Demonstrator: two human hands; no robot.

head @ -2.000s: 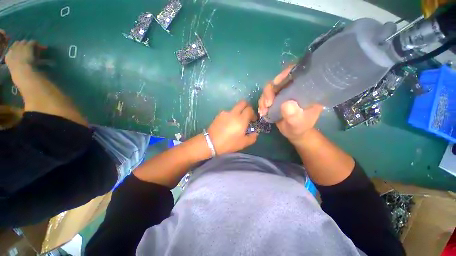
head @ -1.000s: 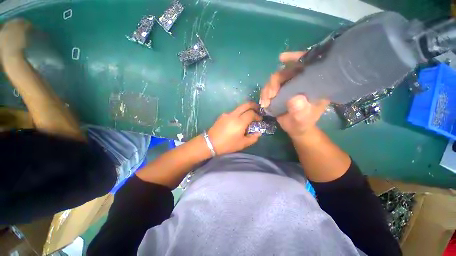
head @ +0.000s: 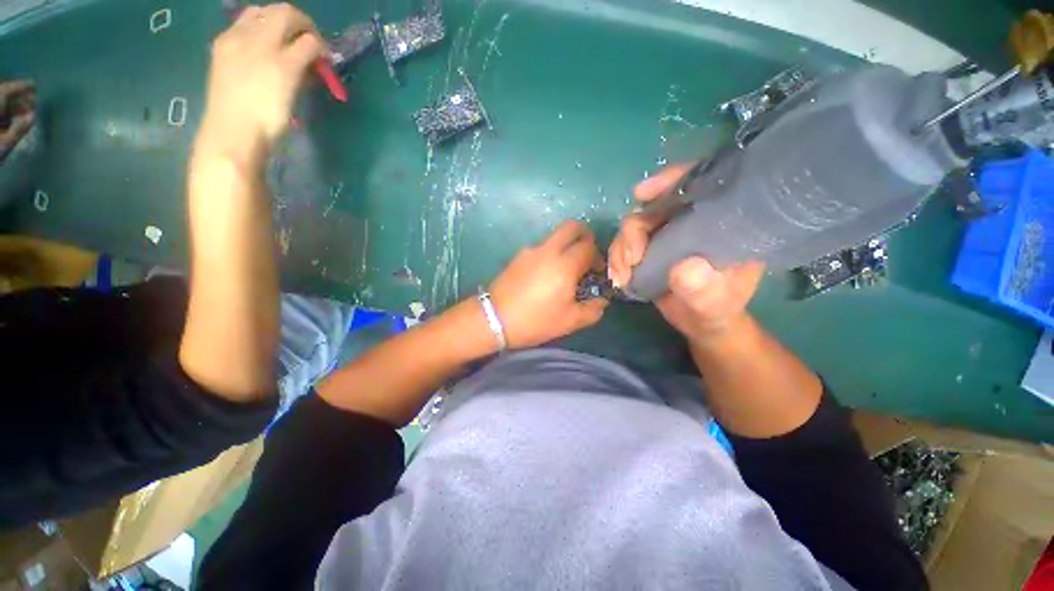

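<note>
My right hand (head: 693,260) is closed around the nose end of a large grey electric screwdriver (head: 798,173), which leans up to the right. My left hand (head: 549,289) holds a small dark circuit board (head: 593,286) in its fingertips, right at the tool's nose. The tool's tip and much of the board are hidden by my fingers. Tiny silvery specks, perhaps screws, lie on the green mat beyond my hands.
A neighbouring worker's hand (head: 264,58) holds a red-handled tool (head: 331,79) by circuit boards (head: 413,35) at upper left. Another board (head: 451,114) lies nearer. More boards (head: 844,268) lie beside the screwdriver. A blue bin (head: 1003,237) stands right; a cardboard box (head: 994,508) is lower right.
The neighbour's hand has moved right to the upper-left boards with the red-handled tool. The screwdriver has shifted slightly. The board in my left fingertips shows less than a second ago.
</note>
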